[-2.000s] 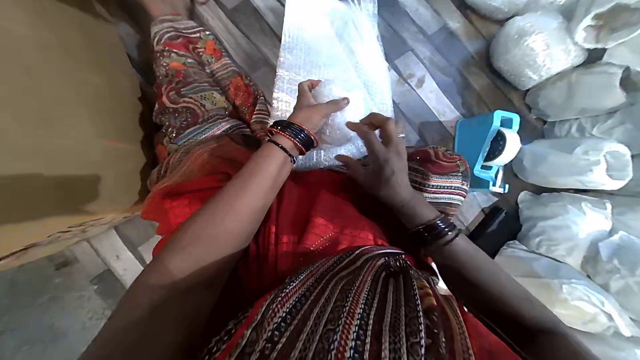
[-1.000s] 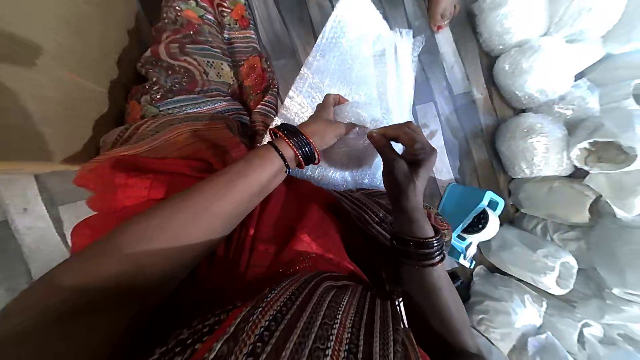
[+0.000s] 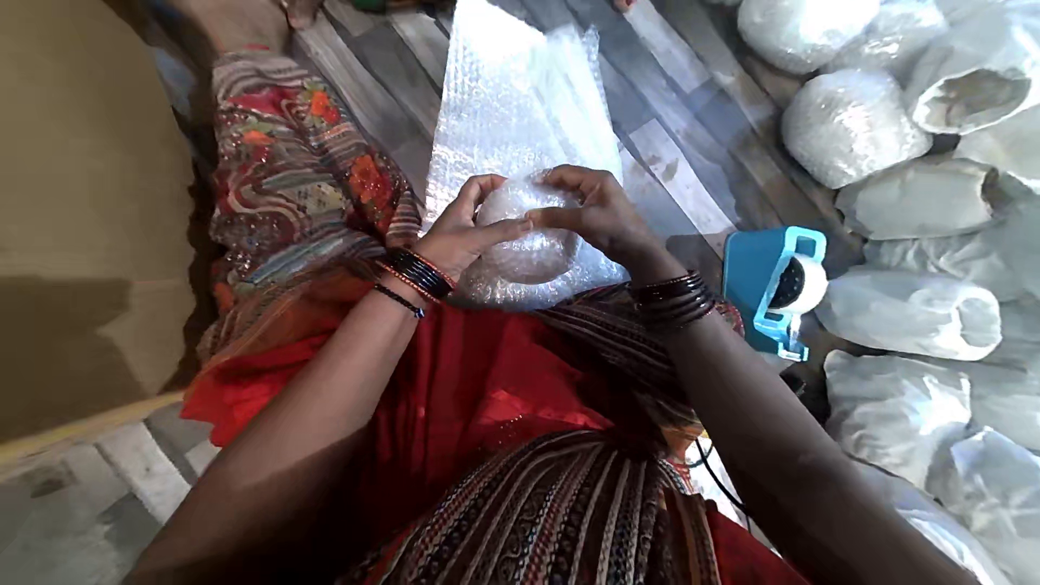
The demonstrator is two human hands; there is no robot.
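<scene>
Both hands hold a rounded object wrapped in clear bubble wrap [image 3: 528, 252], low in the middle of the view. My left hand [image 3: 461, 231] grips its left side, with the thumb across the top. On the upper right side, my right hand [image 3: 597, 213] presses the wrap with thumb and bent fingers. What lies inside the wrap cannot be made out. Beneath it and stretching away from me is a sheet of bubble wrap [image 3: 520, 106] on the floor. Dark bangles circle both wrists.
A blue tape dispenser [image 3: 743, 272] with a roll of tape stands to the right. Beyond it lie several wrapped bundles [image 3: 853, 126] and translucent-wrapped hollow pieces [image 3: 906, 313]. A large cardboard surface [image 3: 81, 203] is at the left. Wood-patterned flooring [image 3: 678, 154] shows between.
My right hand, whose fingers were pinched above the wrap a second ago, is now down on the rounded object. My left hand's thumb now lies across it. The view has shifted.
</scene>
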